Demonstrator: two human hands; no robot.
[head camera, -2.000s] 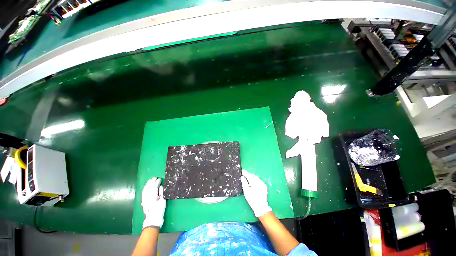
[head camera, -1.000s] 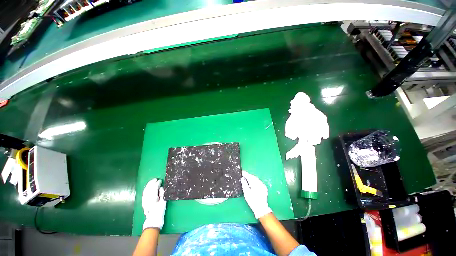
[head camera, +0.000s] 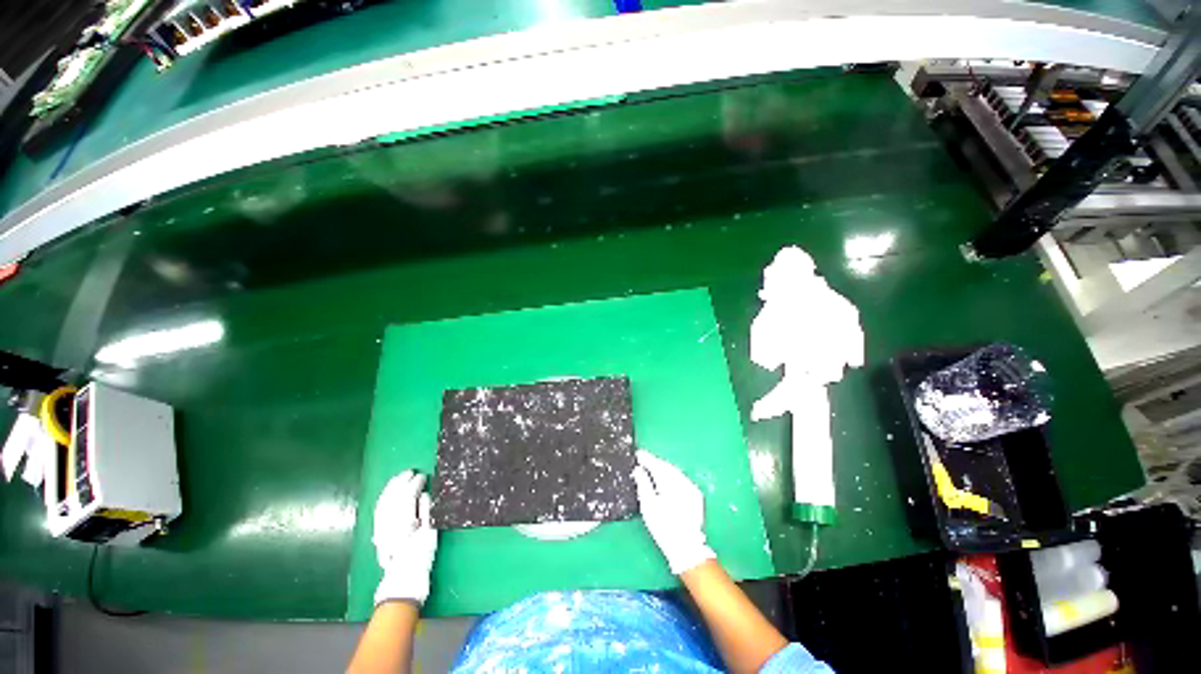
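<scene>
A black pad with white specks (head camera: 535, 452) lies flat over a pale turntable (head camera: 559, 531), which shows at the pad's top and bottom edges. Both are on a lighter green work mat (head camera: 553, 329). My left hand (head camera: 404, 537), in a white glove, is at the pad's lower left edge. My right hand (head camera: 674, 511), also gloved in white, is at its lower right edge. The fingertips of both hands touch the pad's sides, so the pad is held between them.
To the right lie a white cartridge with a green end cap (head camera: 814, 454) and a crumpled white heap (head camera: 806, 316). Further right, a black tray (head camera: 922, 494) holds clear plastic and a yellow-handled tool (head camera: 961, 492). A white tape dispenser (head camera: 129, 454) stands at left. A white rail (head camera: 527, 63) crosses behind.
</scene>
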